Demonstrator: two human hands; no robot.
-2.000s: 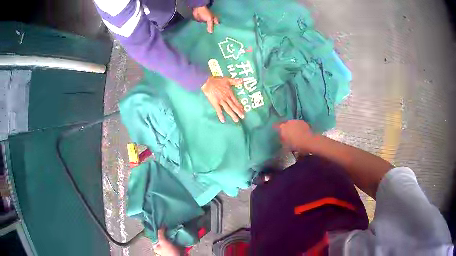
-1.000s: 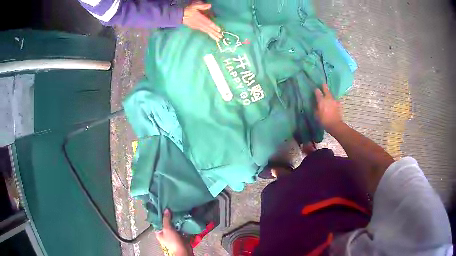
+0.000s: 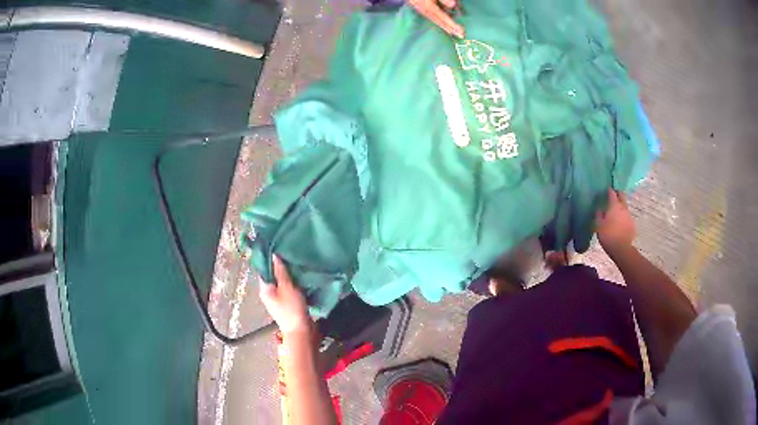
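Observation:
A large pile of green cloth bags [image 3: 415, 166] lies spread in front of me, with pale printed characters and a house outline on top. My left hand [image 3: 287, 300] is shut on the lower edge of a folded darker green bag [image 3: 320, 207] at the pile's left side. My right hand [image 3: 616, 226] is at the pile's right edge, touching the hanging cloth; its grip is unclear. Another person's hand [image 3: 439, 15] reaches onto the cloth by the logo, cut off by the top edge.
A dark bent trolley handle [image 3: 179, 249] sticks out to the left, beside a green wall [image 3: 125, 307] with a pale pipe [image 3: 150, 21]. A red cone [image 3: 415, 403] with a black base and another black base [image 3: 397, 328] stand on the concrete floor [image 3: 698, 133] near my body.
The view has shifted, so the pile sits further right and higher. My right hand has moved from the pile's front to its right edge. The other person's arms have drawn back towards the top.

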